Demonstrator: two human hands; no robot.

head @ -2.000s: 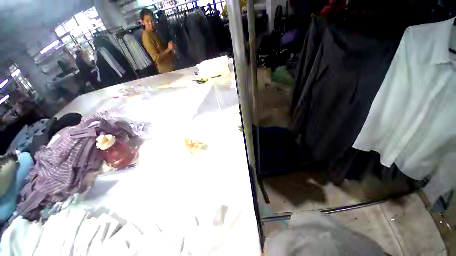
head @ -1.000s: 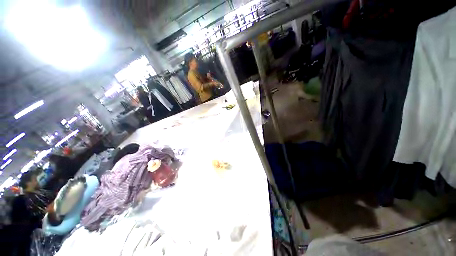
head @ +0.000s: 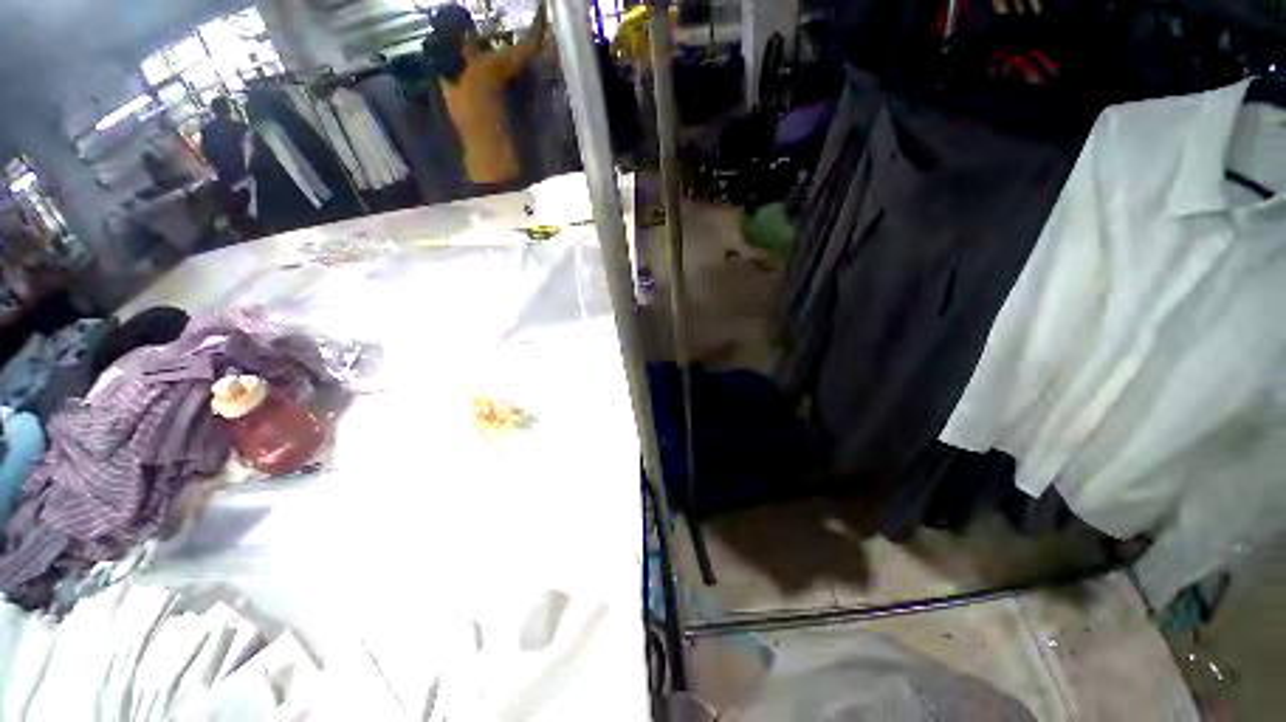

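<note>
Neither of my hands is in the picture. A white shirt (head: 1128, 303) hangs at the right, with a dark hanger showing at its collar. Dark grey garments (head: 924, 282) hang beside it to the left. A pile of white shirts (head: 141, 663) lies fanned at the near left of the white table (head: 466, 550). A grey rounded cloth shape (head: 874, 684) shows at the bottom edge; I cannot tell what it is.
The metal rail's upright (head: 609, 240) stands at the table's right edge, with a low bar (head: 874, 612) near the floor. A purple checked garment (head: 127, 430), a red bottle (head: 279, 430) and a small bag (head: 501, 413) lie on the table. A person (head: 487, 106) stands beyond it.
The view tilted up and then back down, and now sits slightly further right than at first. The far person has turned away and raised an arm.
</note>
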